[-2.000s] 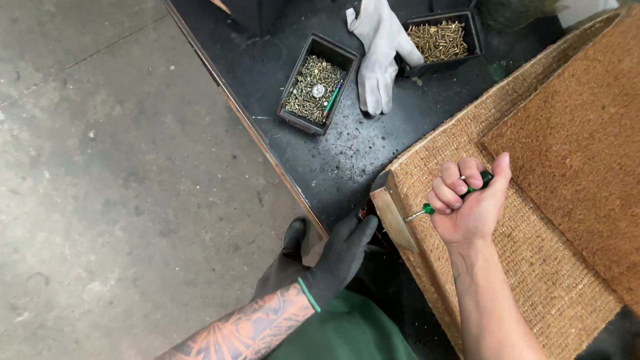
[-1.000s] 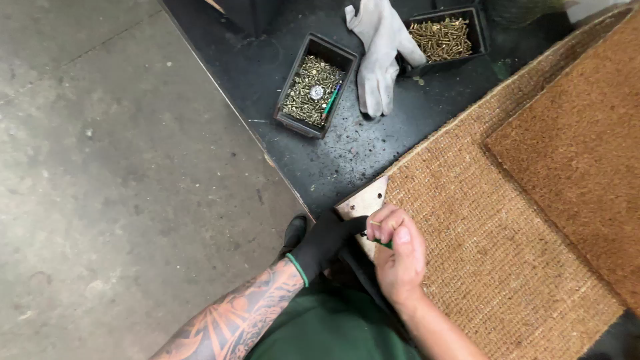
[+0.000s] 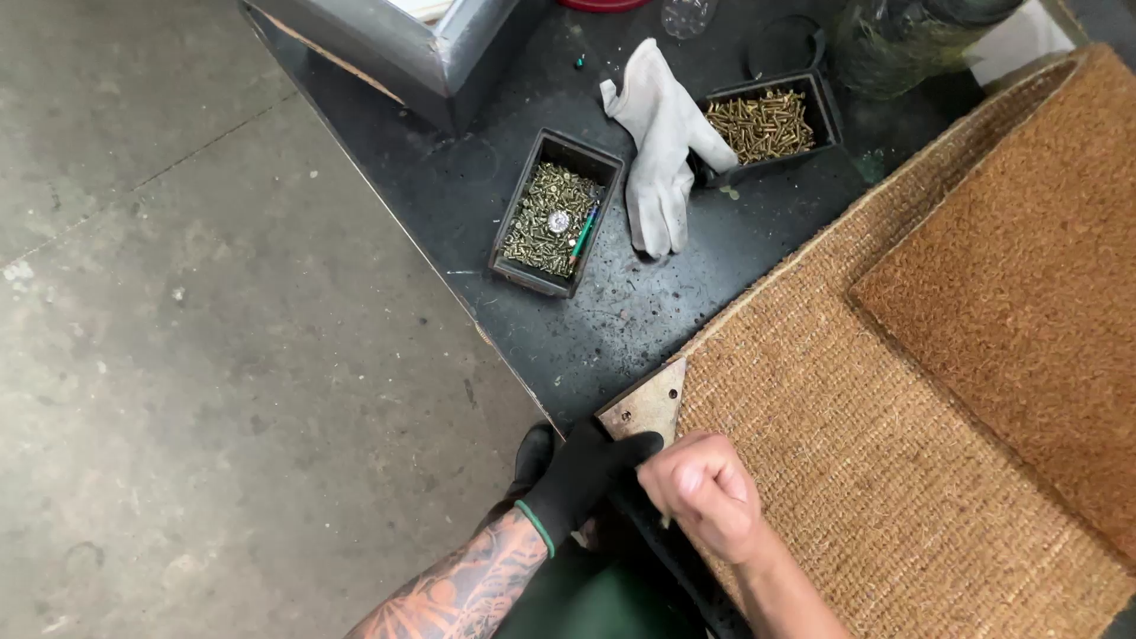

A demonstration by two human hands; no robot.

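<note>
A pale triangular corner plate (image 3: 654,404) with dark holes lies at the corner of a woven-backed coir mat (image 3: 799,426). My left hand (image 3: 590,470), in a black glove with a green cuff, grips the plate's near edge, thumb on top and fingers hidden below. Bare and closed into a fist, my right hand (image 3: 706,488) is just right of that thumb, over the mat's edge. Whether it holds the screwdriver cannot be seen. Beyond the hands, a black bin of short screws (image 3: 550,213) also holds a small green tool and a round silvery piece.
A grey-white glove (image 3: 661,151) lies between that bin and another of longer brass-coloured screws (image 3: 763,124). A grey box-like object (image 3: 444,62) stands at the far left of the black bench (image 3: 426,204). The mat's brown pile side (image 3: 1021,293) is folded over at right.
My right hand has moved left and closer to my left hand; the green-handled screwdriver it held is no longer visible. My left hand stays at the mat's corner. The view takes in more of the bench's far side.
</note>
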